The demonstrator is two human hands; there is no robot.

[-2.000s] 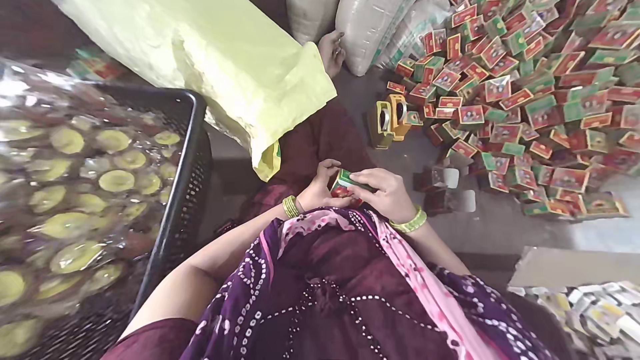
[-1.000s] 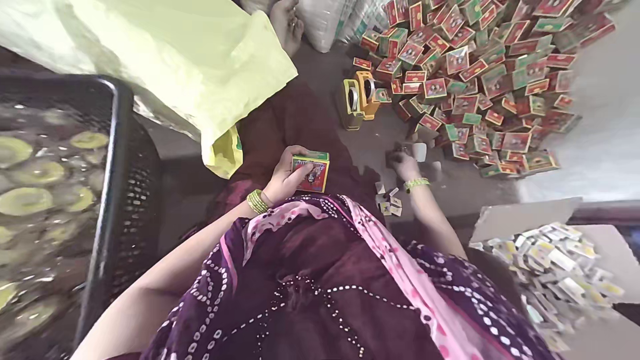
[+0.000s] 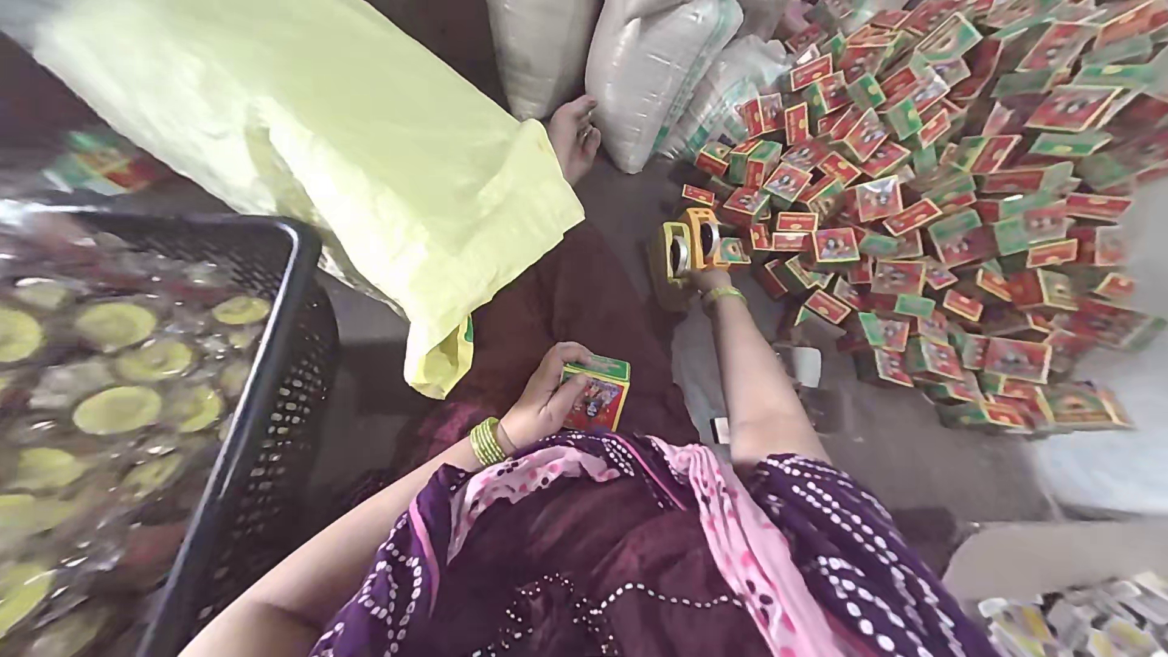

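Upright in my left hand [image 3: 547,397] is a small red and green printed cardboard box [image 3: 598,401], held between thumb and fingers above my lap. My right hand [image 3: 707,278] reaches out to a pair of tape dispensers, one yellow [image 3: 673,251] and one orange [image 3: 704,235], standing on the floor. The fingers touch the near side of the dispensers; how they are closed is hidden. Just beyond lies a large heap of similar printed boxes [image 3: 912,274].
A black plastic crate [image 3: 306,265] of wrapped items stands left. A pale yellow sack [image 3: 365,182] lies across the upper left, near my foot [image 3: 575,137]. White sacks [image 3: 639,82] stand behind. A white object [image 3: 805,367] and an open carton [image 3: 1049,557] of small packets are right.
My right hand has moved from the floor beside the white pieces up to the tape dispensers. My left hand still holds the box.
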